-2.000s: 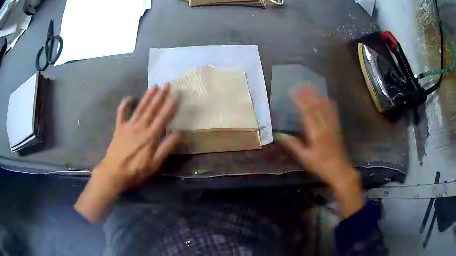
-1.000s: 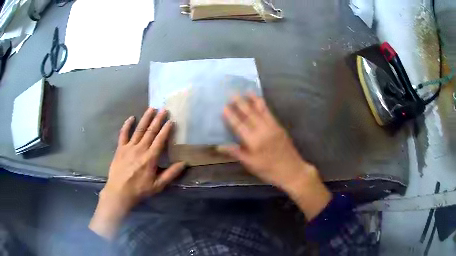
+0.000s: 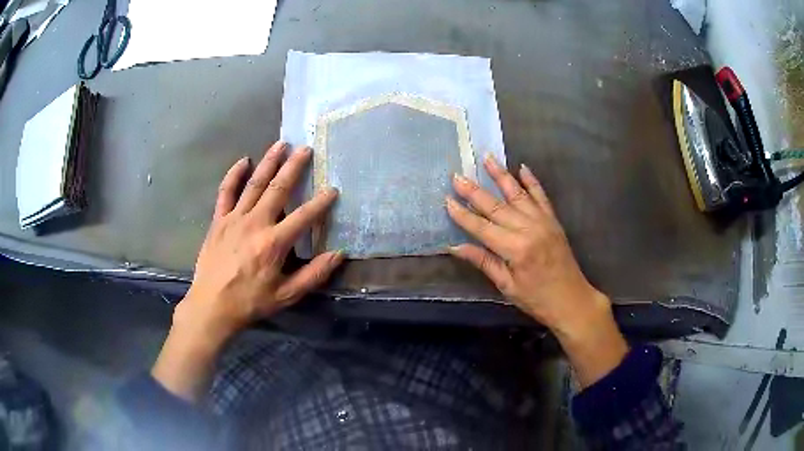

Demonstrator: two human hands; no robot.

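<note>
The grey five-sided template (image 3: 395, 176) lies flat on the beige pocket piece (image 3: 321, 167), its shallow point away from me. A beige margin shows along its sides and top. The white backing sheet (image 3: 304, 84) lies beneath and extends past the cloth at the top and sides. My left hand (image 3: 256, 238) lies flat at the left edges, its thumb and index finger touching the template's lower left. My right hand (image 3: 520, 238) lies with fingers spread on the template's lower right and the sheet's right edge. The brown band is hidden under the template.
The iron (image 3: 718, 145) rests on a dark pad at the right, its hose and cable running off to the right. A stack of finished pockets (image 3: 51, 158) lies at the left. Scissors (image 3: 106, 44) lie beside the white sheets (image 3: 198, 28) at the upper left. The table's rounded front edge is near me.
The template has come from the right of the cloth onto it and now lies centred. My right hand has shifted right to its lower right edge. The view has shifted.
</note>
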